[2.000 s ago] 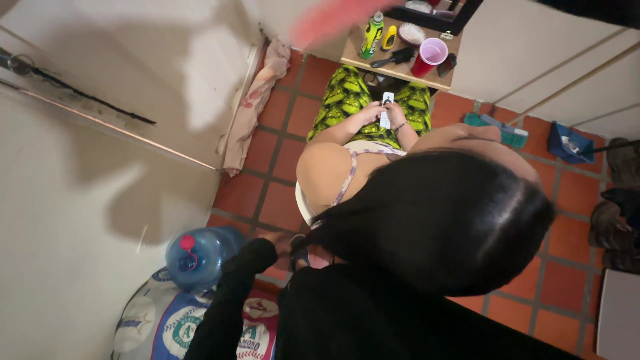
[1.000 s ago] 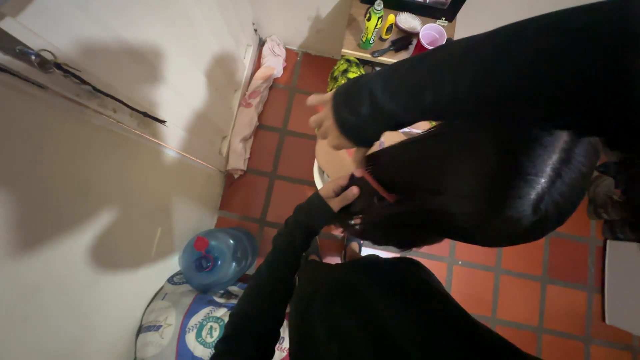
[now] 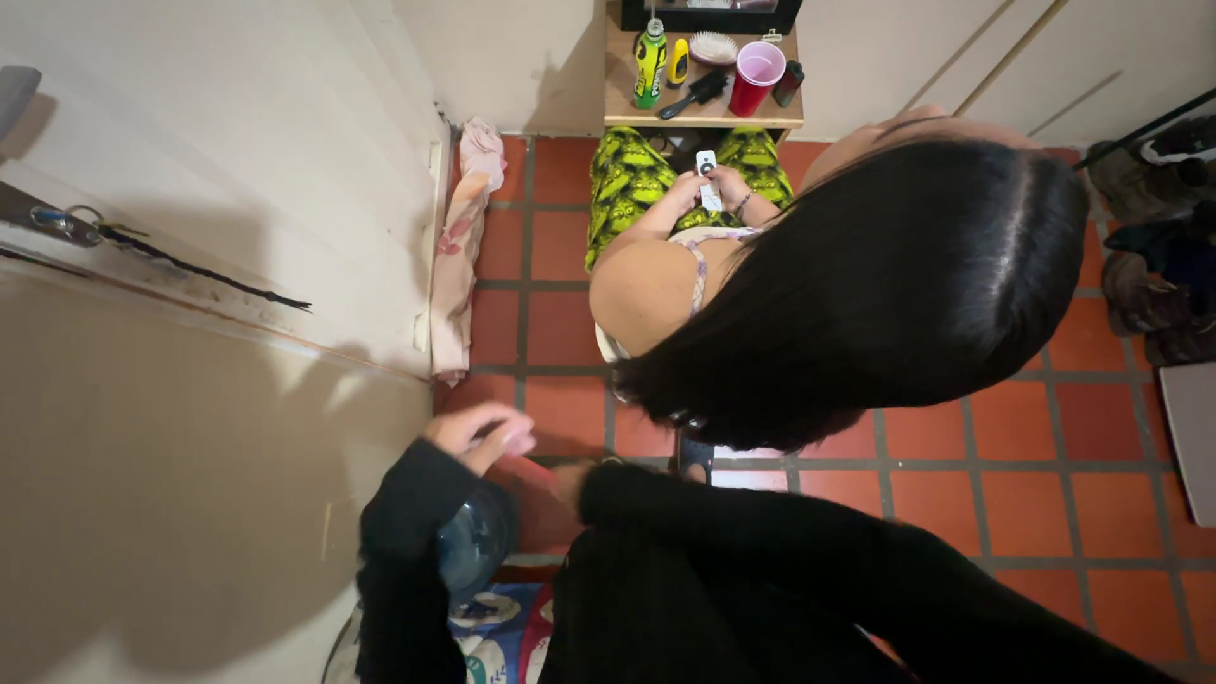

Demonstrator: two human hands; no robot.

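A slim, comb-like pink object (image 3: 528, 472), blurred, lies between my hands at the lower middle. My right hand (image 3: 570, 483), partly hidden by its black sleeve, is closed on its right end. At the other end is my left hand (image 3: 483, 437), thumb and fingers curved close to it; whether they touch it is unclear. To the right, a seated person's long, straight dark hair (image 3: 855, 285) hangs loose, apart from both my hands. That person's own hands hold a white remote control (image 3: 708, 180) over the lap.
A small wooden table (image 3: 703, 122) bears a green bottle (image 3: 651, 66), a red cup (image 3: 757, 81), a black brush (image 3: 698, 94) and a pale hairbrush (image 3: 713, 47). A blue water jug (image 3: 475, 541) stands below my left hand. Shoes (image 3: 1145, 294) are at right; a rolled cloth (image 3: 461, 256) lies along the left wall.
Both hands have moved off the hair, down and to the left, with the pink object, which was against the hair one second ago. The hair has fallen loose.
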